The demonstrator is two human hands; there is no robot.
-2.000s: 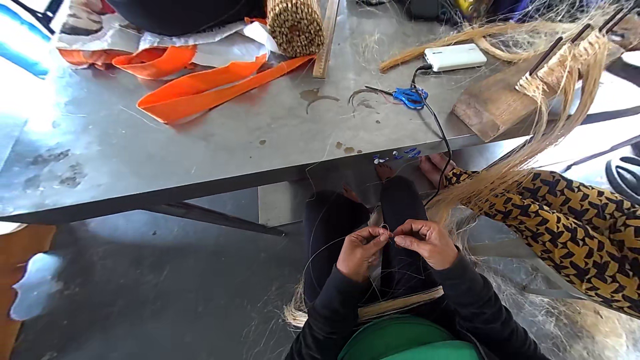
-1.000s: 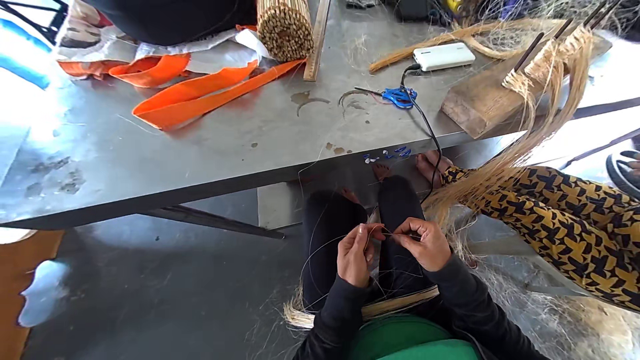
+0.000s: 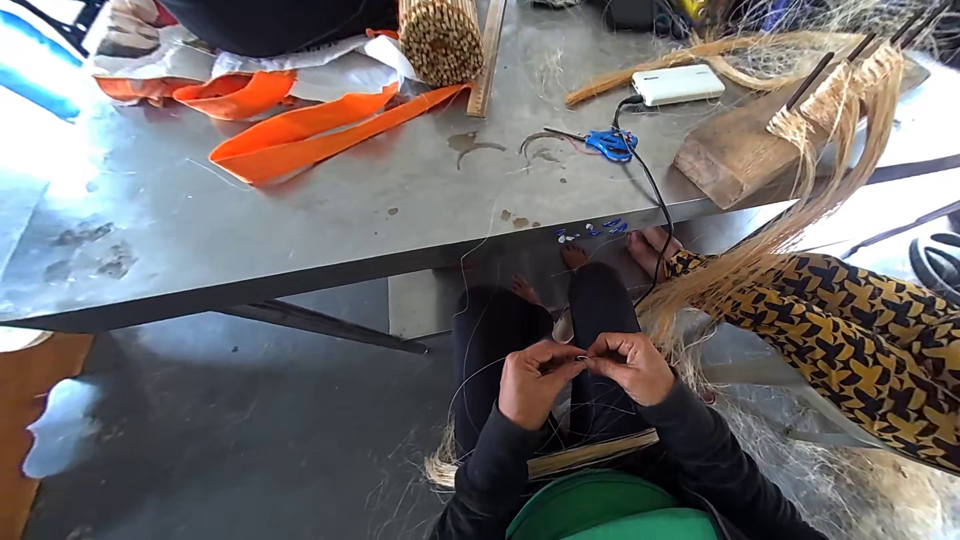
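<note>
My left hand [image 3: 534,381] and my right hand [image 3: 631,367] meet above my lap, thumbs and forefingertips pinched on a thin fibre strand. A loose length of strand curves away from my left hand over my dark trousers. A bundle of pale plant fibres [image 3: 592,454] lies across my lap, below both wrists. At the table's right, long fibres [image 3: 757,251] hang from a wooden block [image 3: 742,157] with dark upright spikes. Scissors with blue handles [image 3: 611,145] rest on the table near a black cable.
The metal table [image 3: 337,202] spans the space ahead. On it are an orange strap [image 3: 300,139], a bundle of sticks [image 3: 442,45], a wooden ruler [image 3: 487,60] and a white power bank [image 3: 679,84]. A person in patterned trousers [image 3: 847,330] sits at right, loose fibres on the floor nearby.
My hands were slightly apart one second ago; now their fingertips meet. Both hands still hold the thin strand over my lap.
</note>
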